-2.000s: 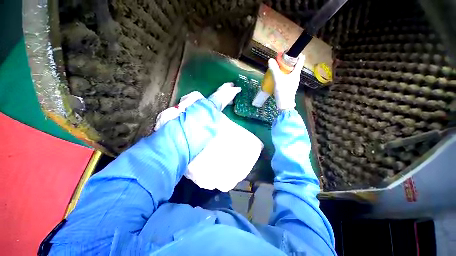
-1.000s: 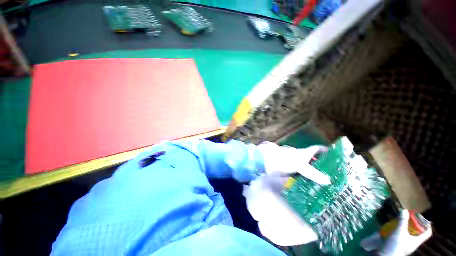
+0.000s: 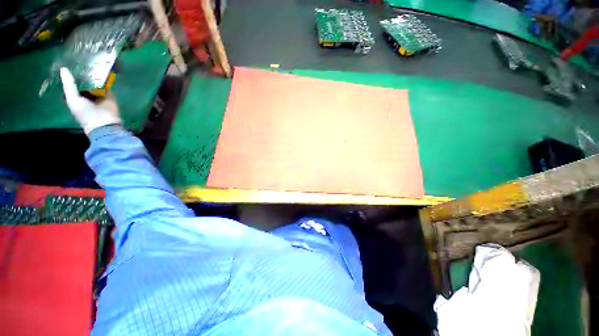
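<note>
My left hand (image 3: 95,113), in a white glove, is stretched out to the upper left. It grips a circuit board (image 3: 98,56) by its near edge, where a yellow part shows. The board is blurred and is over a green mat; I cannot tell if it touches the mat. My right hand is not in view. The white cloth-covered pad (image 3: 489,295) is at the lower right, at the booth front.
A red mat (image 3: 315,134) lies on the green bench ahead, with a yellow edge (image 3: 315,196). Several boards (image 3: 343,29) are on the dark conveyor belt (image 3: 276,36) beyond. More boards (image 3: 75,208) are at the lower left. The booth edge (image 3: 506,197) stands at the right. A black bin (image 3: 554,155) is beyond it.
My view has turned left, away from the booth. My left hand has carried the board out of the booth to the far left. My right hand and the air gun have left the view.
</note>
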